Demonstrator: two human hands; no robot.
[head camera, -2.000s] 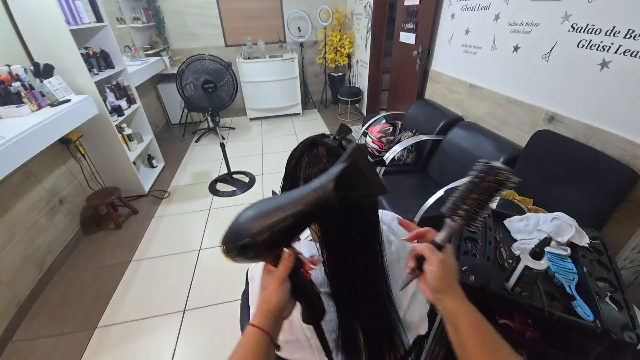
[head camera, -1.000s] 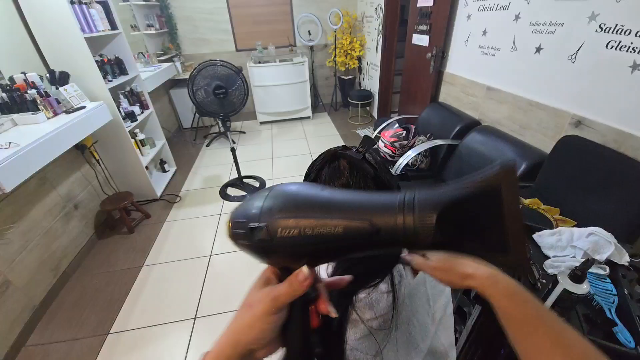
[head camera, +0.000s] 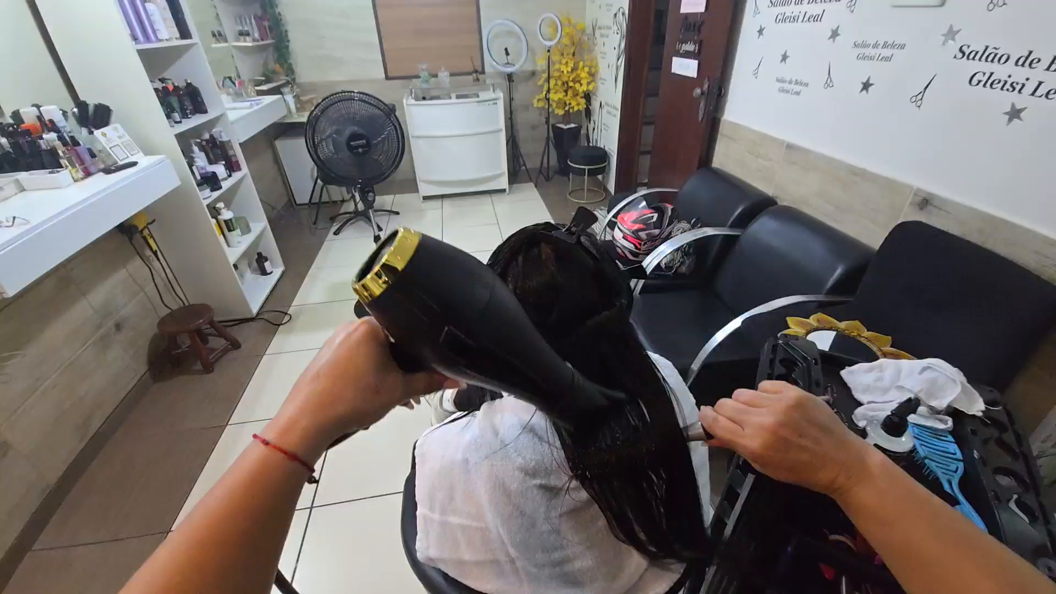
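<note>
My left hand (head camera: 359, 379) grips the handle of a black hair dryer (head camera: 474, 318) with a gold rear ring. Its nozzle points down to the right, against the long dark hair (head camera: 652, 462) of a seated person seen from behind. A white towel (head camera: 495, 495) covers that person's shoulders, and dark clips (head camera: 580, 223) hold hair at the top of the head. To the right of the hair, my right hand (head camera: 775, 429) is closed on the handle of a round brush (head camera: 695, 432); the brush head is hidden in or behind the hair.
At the right stands a black salon trolley (head camera: 1002, 462) with a blue vented brush (head camera: 940, 462), a white cloth (head camera: 907, 386) and a bottle. Black armchairs (head camera: 792, 256) line the wall, one bearing a helmet (head camera: 643, 231). A standing fan (head camera: 355, 140) and wooden stool (head camera: 196, 330) are at the left.
The dryer has swung from level across the view to slanting down, nozzle in the hair. Two seconds ago the round brush was raised above the trolley; now its head is out of sight at the hair.
</note>
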